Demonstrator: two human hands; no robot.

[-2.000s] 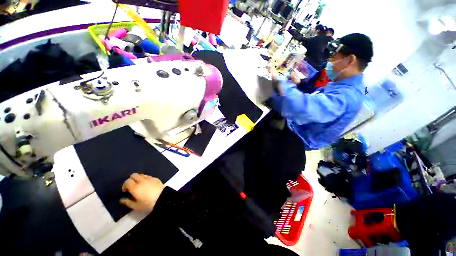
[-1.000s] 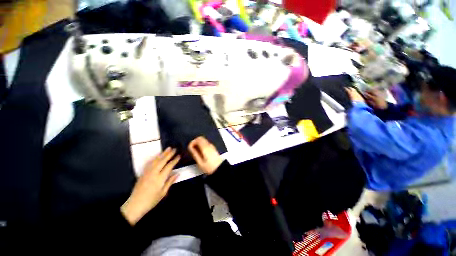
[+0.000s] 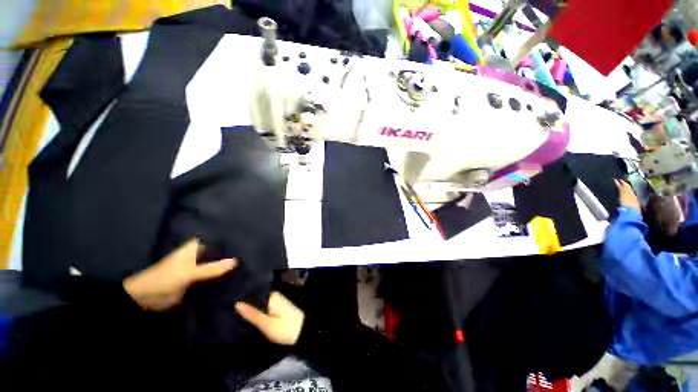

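A black garment piece (image 3: 229, 199) lies left of the needle and hangs over the table's front edge. My left hand (image 3: 172, 277) holds its near part, thumb on top and the other fingers hidden. My right hand (image 3: 274, 318) grips the same cloth at its right side, low at the front edge. The white IKARI sewing machine (image 3: 428, 122) stands behind, its presser foot (image 3: 301, 145) beside the cloth's far right corner. A flat black rectangular panel (image 3: 360, 200) lies right of the needle, untouched.
More black panels (image 3: 126, 176) lie at left by yellow-covered boards (image 3: 30, 115). Right of the rectangle are an orange-red and blue stick (image 3: 425, 213), a black scrap (image 3: 465, 217), a label card (image 3: 507, 220) and a yellow block (image 3: 544, 234). A person in blue (image 3: 650, 276) works at right.
The view has turned left. Both hands have left the rectangular panel and moved left to the larger garment piece, which they now hold. The rectangle lies on the table.
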